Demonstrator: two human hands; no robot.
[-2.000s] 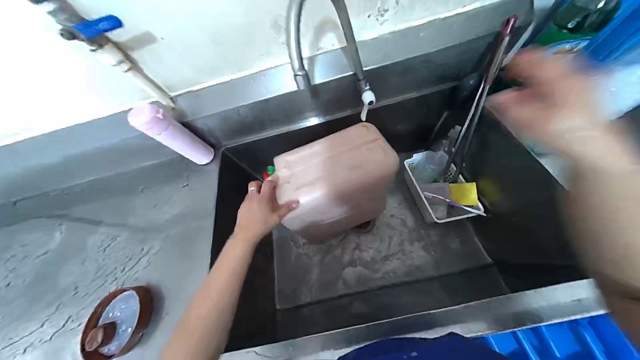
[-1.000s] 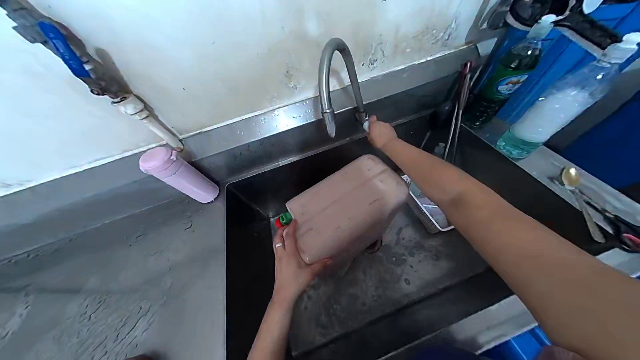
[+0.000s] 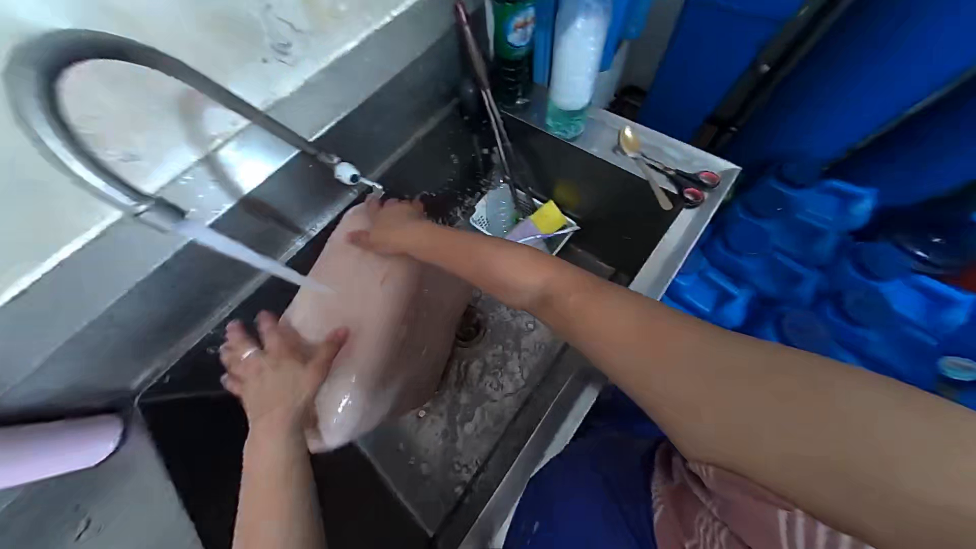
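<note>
A large pale pink plastic container [image 3: 381, 328] lies tilted in the steel sink [image 3: 427, 488]. Water streams from the curved metal faucet [image 3: 156, 213] onto its upper face. My left hand [image 3: 278, 374], with a ring on one finger, rests on the container's near left end, fingers spread. At its far end, my right hand [image 3: 393, 225] lies against the top edge, close to the faucet's white-tipped handle [image 3: 347, 173]. Whether either hand bears any of the container's weight cannot be told.
A white basket [image 3: 564, 236] with a yellow sponge [image 3: 549, 218] and long-handled tools stands in the sink's far corner. Bottles [image 3: 573, 76], a spoon [image 3: 630, 142] and scissors [image 3: 682, 181] are on the right ledge. A pink bottle [image 3: 61, 450] lies at left; blue crates [image 3: 793, 267] sit at right.
Water now runs from the faucet onto the container. My right hand has left the faucet handle and lies on the container, which has turned. The view has swung to the right.
</note>
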